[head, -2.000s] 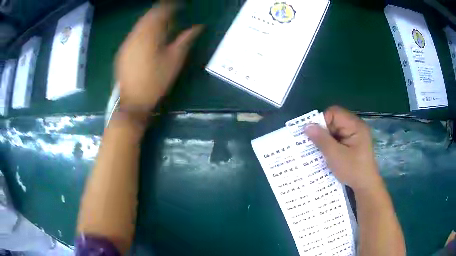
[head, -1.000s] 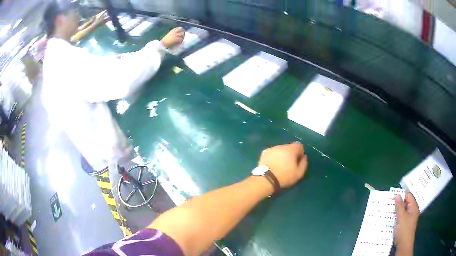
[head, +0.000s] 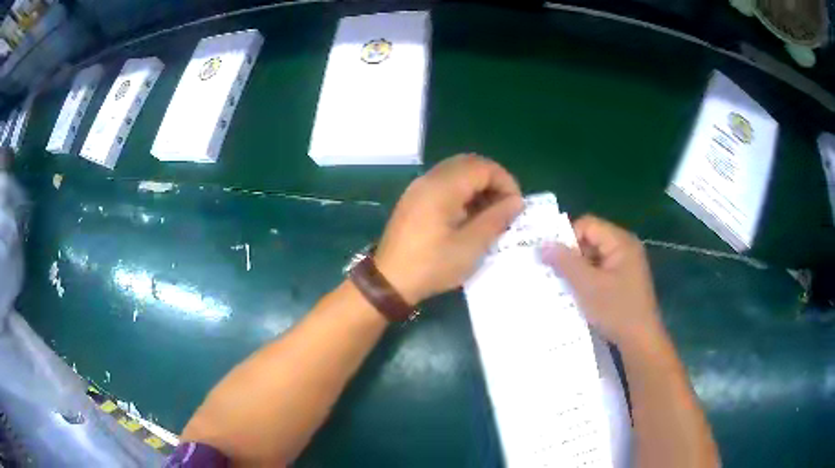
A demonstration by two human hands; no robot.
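Note:
My right hand [head: 609, 283] holds a long white label sheet [head: 540, 356] by its upper right part, thumb on the printed face; the sheet hangs down past the lower edge of the view. My left hand [head: 458, 228], with a brown strap at the wrist, has thumb and fingertips together at the sheet's top left edge. Whether a label is between those fingertips cannot be told. The small print on the sheet is faint and blurred. A white box [head: 371, 110] with a round yellow-and-blue emblem lies beyond my left hand.
The dark green conveyor belt [head: 549, 119] carries more spaced white boxes, several at the left [head: 209, 96] and one tilted box at the right [head: 728, 164]. A worn green ledge [head: 183, 265] runs along the near side. Pale clothing of a person [head: 37, 375] shows at the left edge.
The view has turned back from the left down to the belt. My left hand has come to the top of the label sheet, which my right hand still holds.

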